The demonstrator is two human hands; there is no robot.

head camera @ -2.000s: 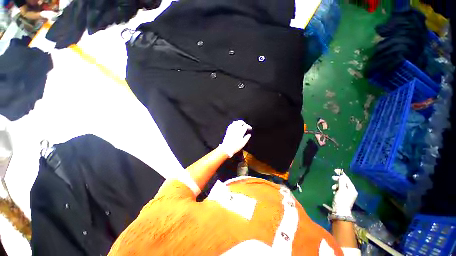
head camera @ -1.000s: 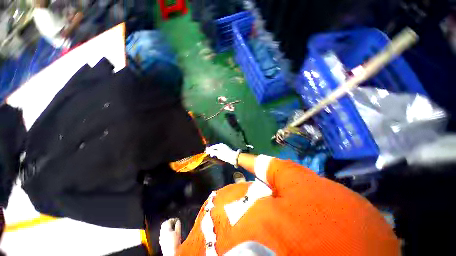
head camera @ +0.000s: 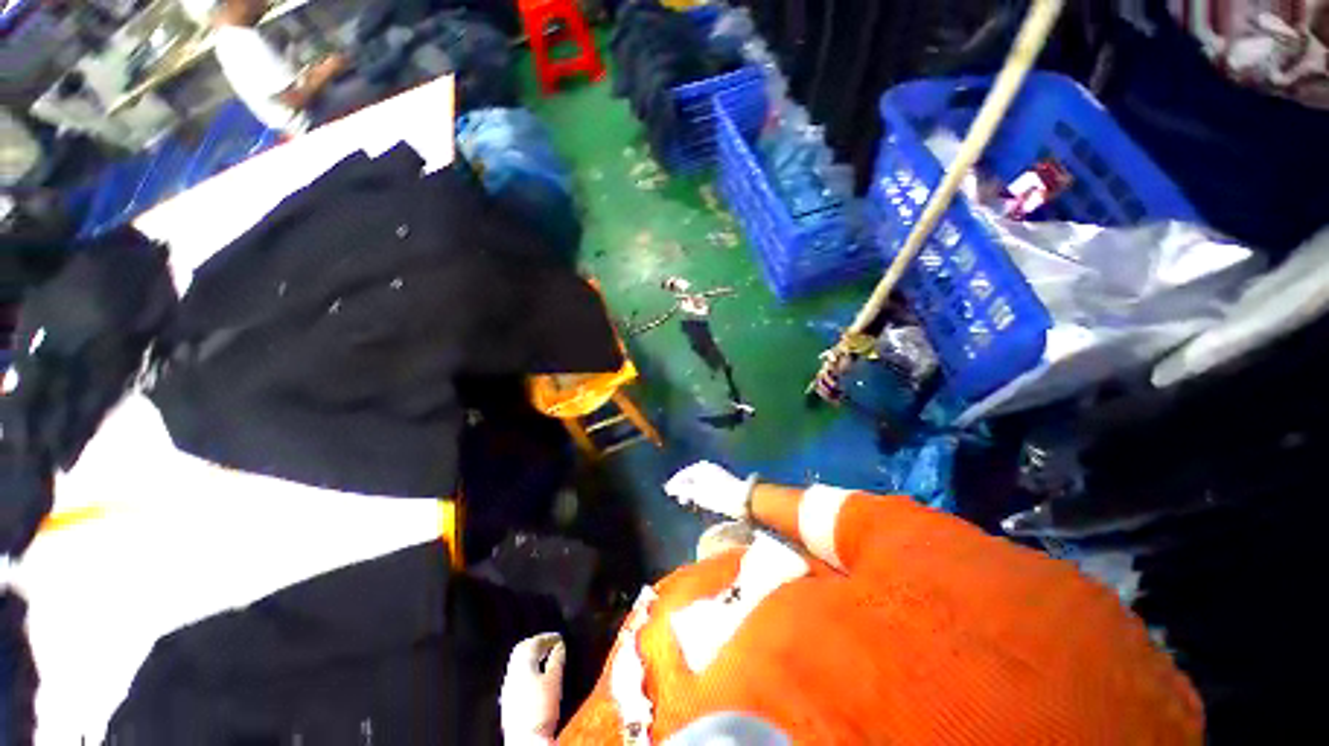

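A black coat with small glinting buttons (head camera: 314,313) lies spread on the white table (head camera: 197,510), its lower part over the table edge. Another dark coat (head camera: 328,649) lies nearer, cut off by the bottom edge. My right hand (head camera: 711,490), in a white glove with a band at the wrist, is in front of my body, above the floor and off the coats. Its fingers are blurred; I cannot tell if it holds anything. My left hand (head camera: 534,682), pale and partly cut off at the bottom, is beside the nearer coat, its grip unclear.
An orange-yellow stool (head camera: 586,394) stands by the coat's edge. A blue crate (head camera: 969,292) with plastic is at right, a pole (head camera: 947,190) slanting before it. Another blue crate (head camera: 780,219) and a red stool (head camera: 560,41) are further back. A person's arm (head camera: 263,73) shows top left.
The view has swung right, so the coats sit further left. My left hand has left the coat. My right hand, at the orange-yellow stool a second ago, is now apart from it.
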